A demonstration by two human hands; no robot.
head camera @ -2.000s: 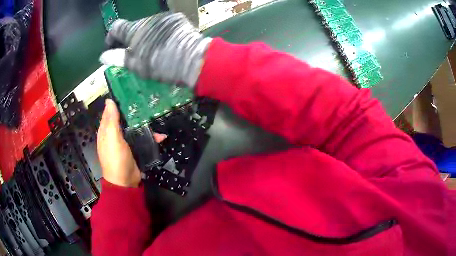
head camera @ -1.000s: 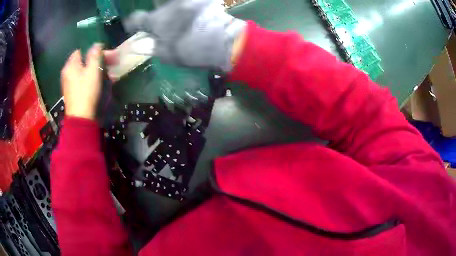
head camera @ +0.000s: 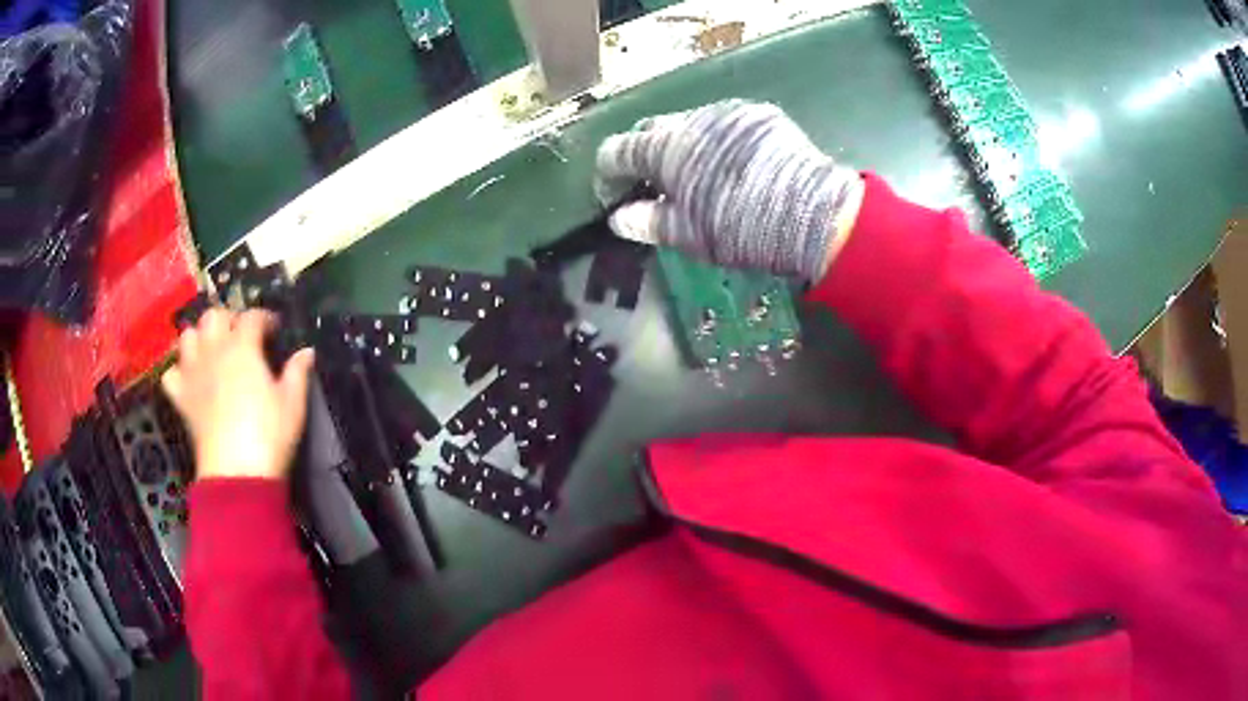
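My left hand, bare, is at the upper end of the black housing halves stacked in a row at left. Its fingertips touch a dark part there; whether they grip it is unclear. My right hand, in a grey-white knit glove, pinches a thin black strip, likely a rubber keypad, between thumb and fingers. Green circuit boards lie on the bench just below the glove, partly hidden by it. A loose heap of black keypads with pale dots lies between my hands.
A pale rail with a metal post crosses the back; two part-built remotes lie beyond it. A long row of green boards lies at upper right. A red sheet and dark plastic bag are at left, cardboard at right.
My left hand has moved down and left to the housings. My right hand has moved right, and now holds a black strip. Green boards once held now lie on the bench; two part-built remotes show beyond the rail.
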